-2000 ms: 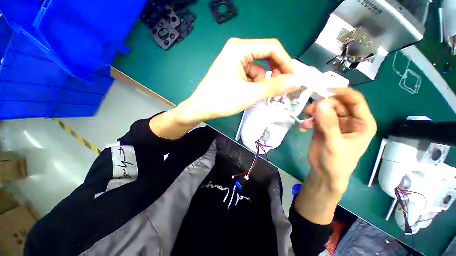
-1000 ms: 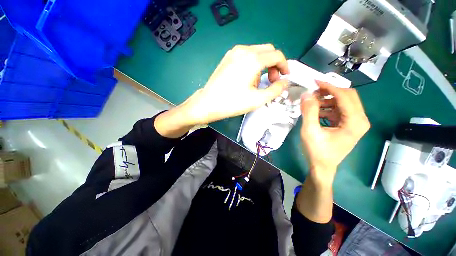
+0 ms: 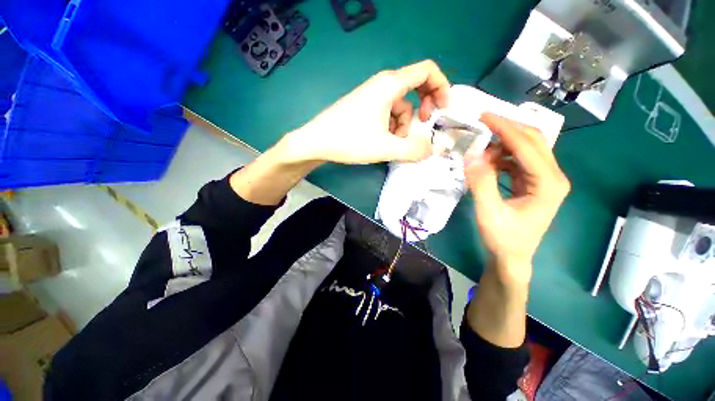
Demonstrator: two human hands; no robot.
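A white camera housing (image 3: 423,192) lies on the green bench in front of me, its open part facing up and thin wires (image 3: 404,232) hanging from its near end over the bench edge. My left hand (image 3: 368,117) is at the upper left of the opening, thumb and fingers at its rim. My right hand (image 3: 517,188) is at the right side of the opening, fingertips bent over the rim. Something pale and thin, perhaps a gasket, lies between the fingertips around the opening. The fingers partly hide it, so its exact hold is unclear.
The silver screw feeder (image 3: 576,66) stands beyond the housing, with a pale looped gasket (image 3: 662,121) right of it. Another white housing (image 3: 658,266) is at the right. Black cover plates (image 3: 263,47) lie at the far left, beside blue bins (image 3: 141,55).
Both hands have lowered and drawn apart slightly around the opening, which now shows more. The view has shifted a little.
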